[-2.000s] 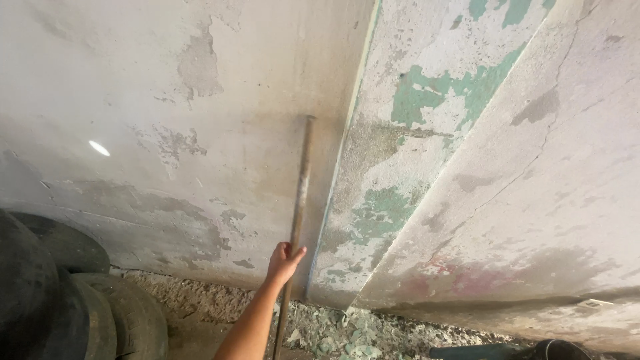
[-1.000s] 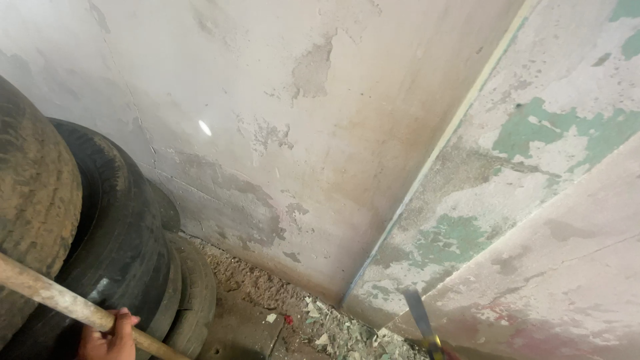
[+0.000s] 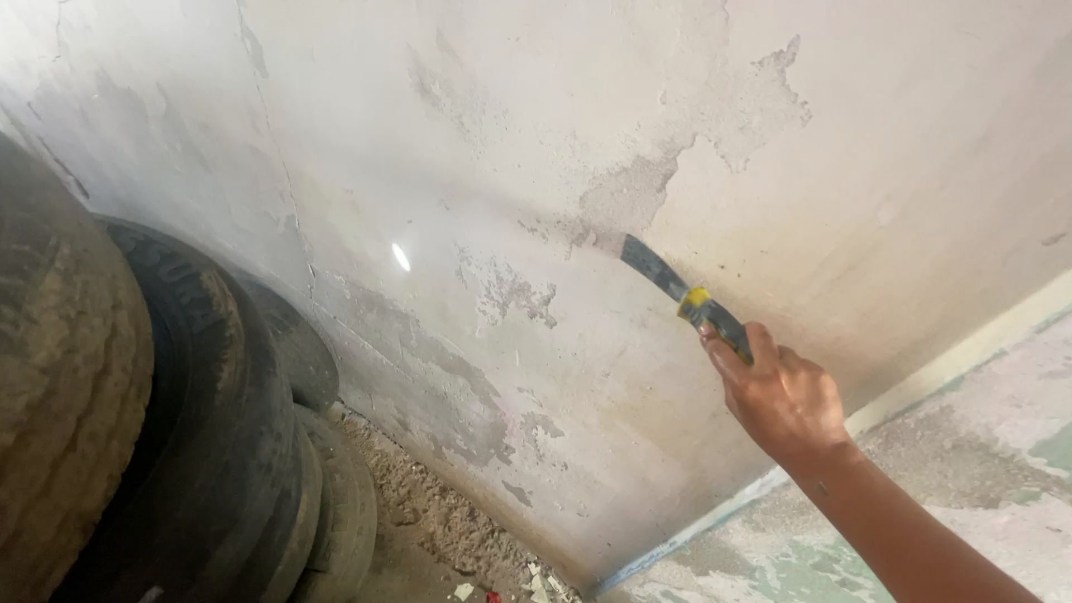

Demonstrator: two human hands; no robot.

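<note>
My right hand (image 3: pixel 783 394) grips a putty knife (image 3: pixel 657 268) by its black and yellow handle. The blade points up and to the left, its tip at the lower edge of a bare patch (image 3: pixel 628 188) where paint has peeled from the pale wall (image 3: pixel 519 109). More flaked patches (image 3: pixel 511 293) lie lower on the same wall, left of the knife. My left hand is out of view, and so is the wooden pole.
Several worn tyres (image 3: pixel 226 360) are stacked at the left against the wall. Rubble (image 3: pixel 452 502) and paint flakes (image 3: pixel 540 582) lie on the floor along its foot. A second wall with green patches (image 3: pixel 804 569) meets it at the lower right.
The wooden pole, held in a hand at the lower left a second ago, has left the view. The putty knife has risen from the bottom edge to the wall. The view has turned left.
</note>
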